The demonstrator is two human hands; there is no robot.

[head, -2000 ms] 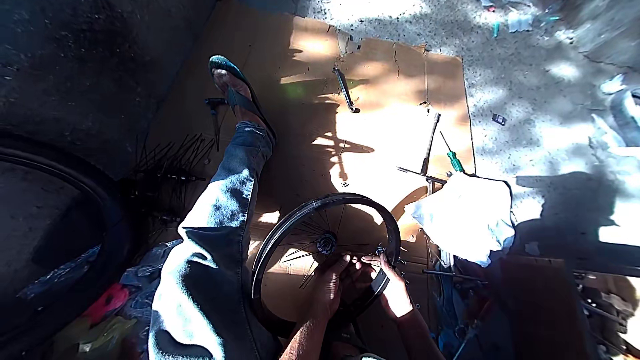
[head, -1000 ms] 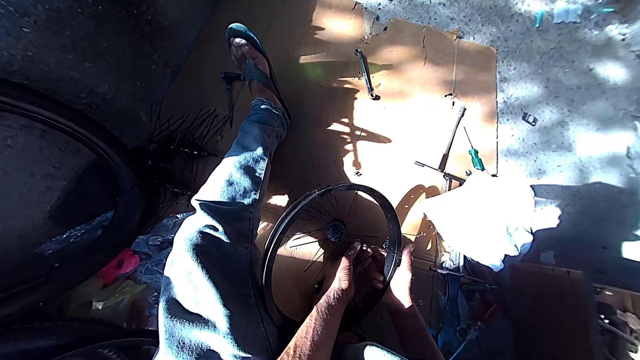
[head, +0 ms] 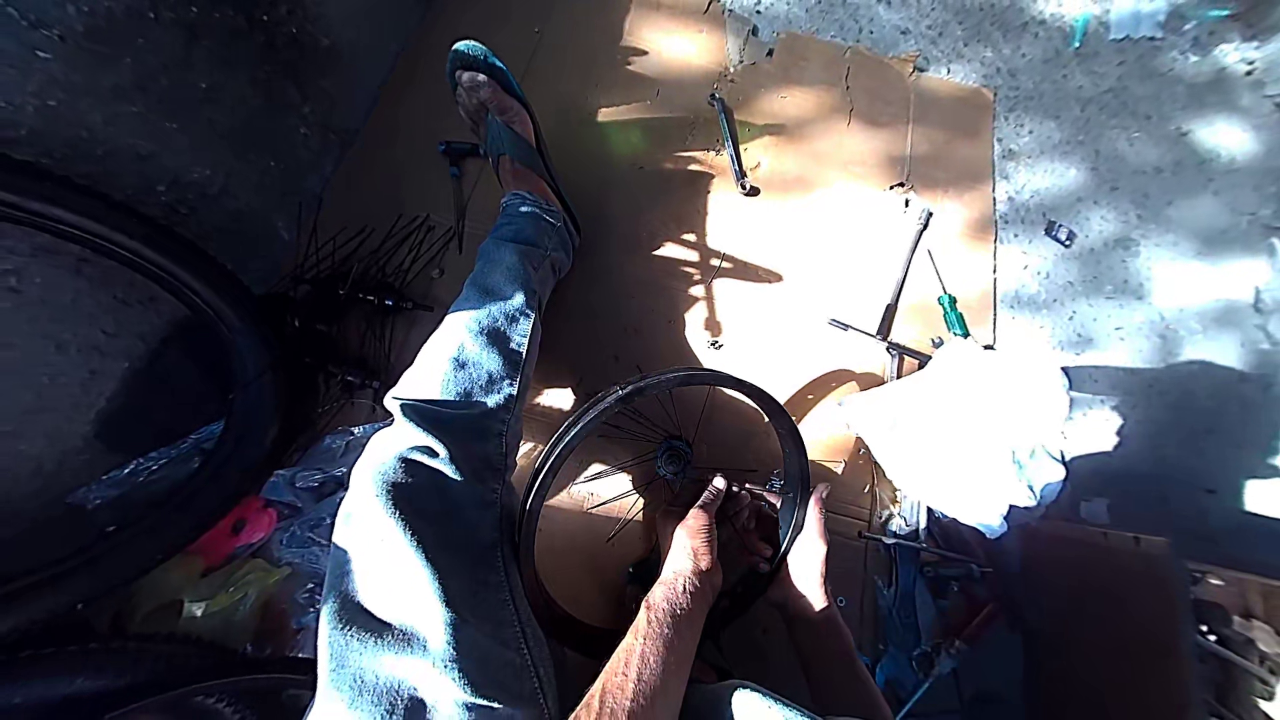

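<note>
A small black wheel rim rests tilted near my lap, with a hub inside it and loose-looking spokes fanning out from the hub. My left hand is inside the rim, its thumb and fingers closed on a spoke beside the hub. At the rim's right side is my right hand, its palm outside the rim and its fingers reaching through to the spokes near the left hand. Shadow hides the fingertips in part, and what the right fingers grip is unclear.
On the cardboard lie a wrench, a T-handled socket tool and a green-handled screwdriver. A white cloth is at the right. Beyond my outstretched leg are a bundle of spokes and a large tire; a black-handled tool lies by the foot.
Both hands stay at the wheel, with only small shifts of the fingers around the spokes. The view has moved a little.
</note>
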